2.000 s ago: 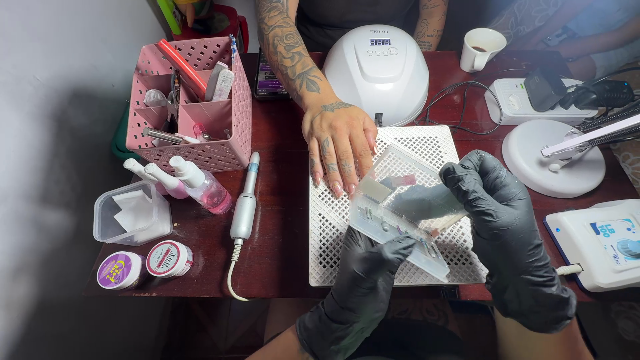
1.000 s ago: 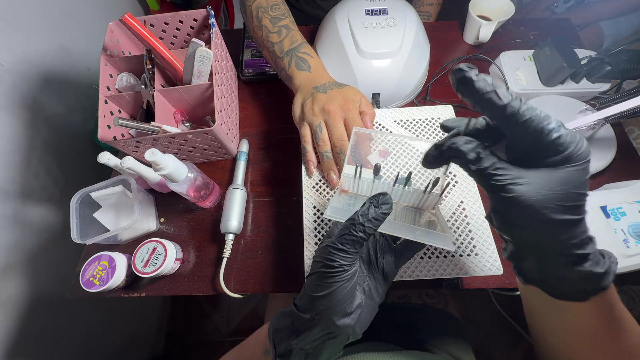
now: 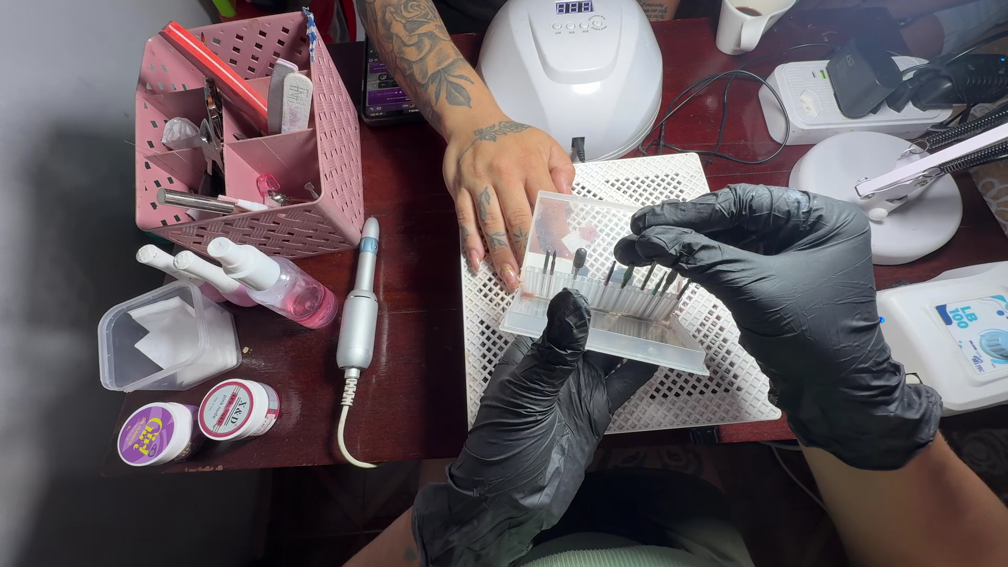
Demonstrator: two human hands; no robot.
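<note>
My left hand (image 3: 543, 409), in a black glove, holds an open clear plastic case (image 3: 614, 342) from below, its thumb over the front edge. Several nail drill bits (image 3: 579, 261) stand upright in the case's ribbed holder. My right hand (image 3: 756, 276), also black-gloved, has thumb and forefinger together over the bits at the case's right part; whether a bit is between the fingertips cannot be told. Just behind the case, another person's tattooed hand (image 3: 504, 185) lies palm down on a white perforated mat (image 3: 504, 346). A silver nail drill handpiece (image 3: 358, 327) lies left of the mat.
A pink basket (image 3: 339, 181) of nail tools, pump bottles (image 3: 295, 295), a plastic tub (image 3: 150, 354) and two jars (image 3: 240, 408) stand left. Behind are a white nail lamp (image 3: 571, 71) and mug (image 3: 744, 27). A power strip (image 3: 819, 102), lamp base (image 3: 882, 213) and drill unit (image 3: 945, 339) are right.
My right hand, raised with fingers spread a second ago, has come down to the drill bits, fingers together. The case's lid was tilted over the bits two seconds ago and now stands back.
</note>
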